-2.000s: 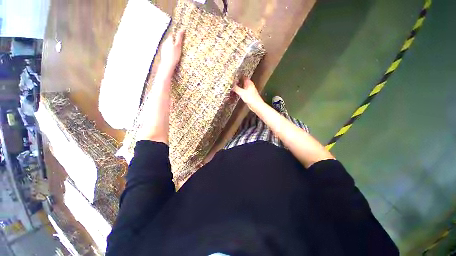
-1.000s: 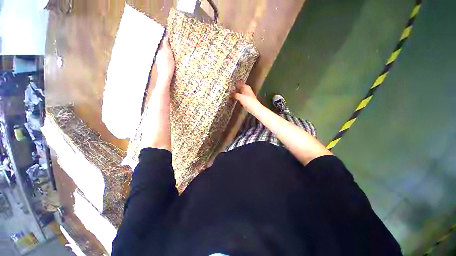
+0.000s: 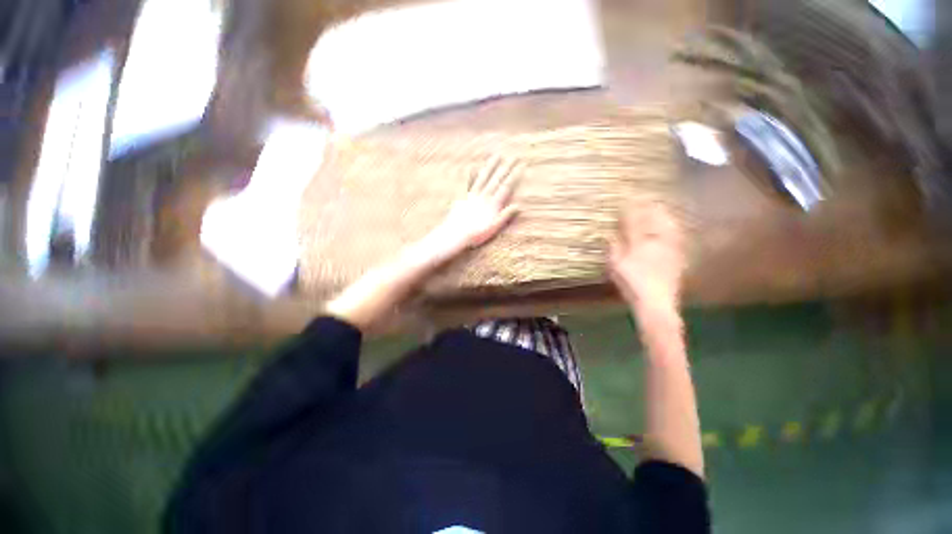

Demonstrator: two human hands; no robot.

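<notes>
A stack of tan-brown woven fabric pieces point(image 3: 564, 203) lies along the table's near edge, blurred by motion. My left hand point(image 3: 485, 209) lies flat on top near its middle, fingers spread. My right hand point(image 3: 649, 245) rests on the stack's right end at the near corner; its fingers are blurred. A long white paper pattern point(image 3: 459, 57) with a curved end lies along the stack's far side. A shorter angular white paper point(image 3: 261, 214) lies at the left end. A small white ticket point(image 3: 700, 143) lies just off the right end.
A silver metal tool point(image 3: 781, 156) lies right of the stack, beside a loose olive-brown tangle of strips point(image 3: 746, 68). Other bundles topped with white paper point(image 3: 167, 68) stand at the far left. The brown table's point(image 3: 772, 245) near edge borders the green floor with yellow-black tape.
The view has turned, so the stack now lies crosswise. My left hand has moved from the far edge onto the top. My right hand has moved from the near side to the right end.
</notes>
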